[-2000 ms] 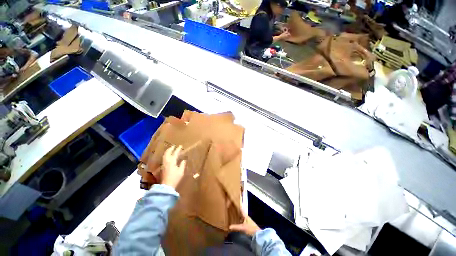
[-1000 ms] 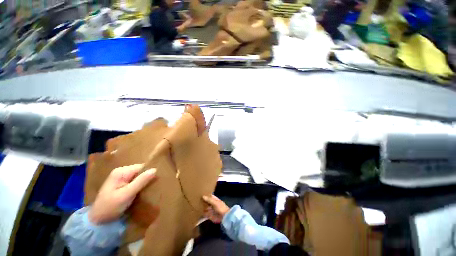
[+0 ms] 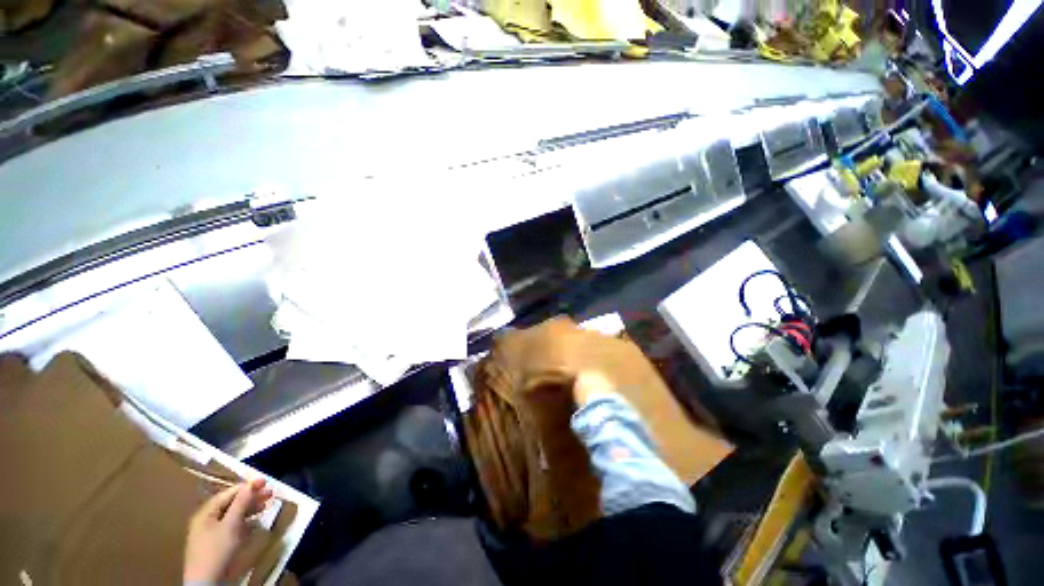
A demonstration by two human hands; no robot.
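Observation:
A stack of brown cut panels (image 3: 86, 475) lies at the lower left on a white surface. My left hand (image 3: 227, 529) is at its right edge, fingers bent; whether they grip a panel is unclear. A second pile of brown panels (image 3: 532, 458), with folded, ridged edges on its left side, lies right of my lap. My right hand (image 3: 590, 389) is blurred and touches the top of this pile, where a panel bulges. Its fingertips are hard to make out, so its grip is unclear.
Loose white sheets (image 3: 378, 286) lie ahead, beside a dark opening (image 3: 538, 261) and a slotted metal panel (image 3: 658, 206). At right are a white sewing machine (image 3: 899, 412) and black loops with red (image 3: 796, 332) on a white board. The long white counter (image 3: 343, 137) runs across.
The view has swung right. My left hand has let go of the raised, seamed panel, which no longer stands up. My right hand has moved from the first stack to the second pile.

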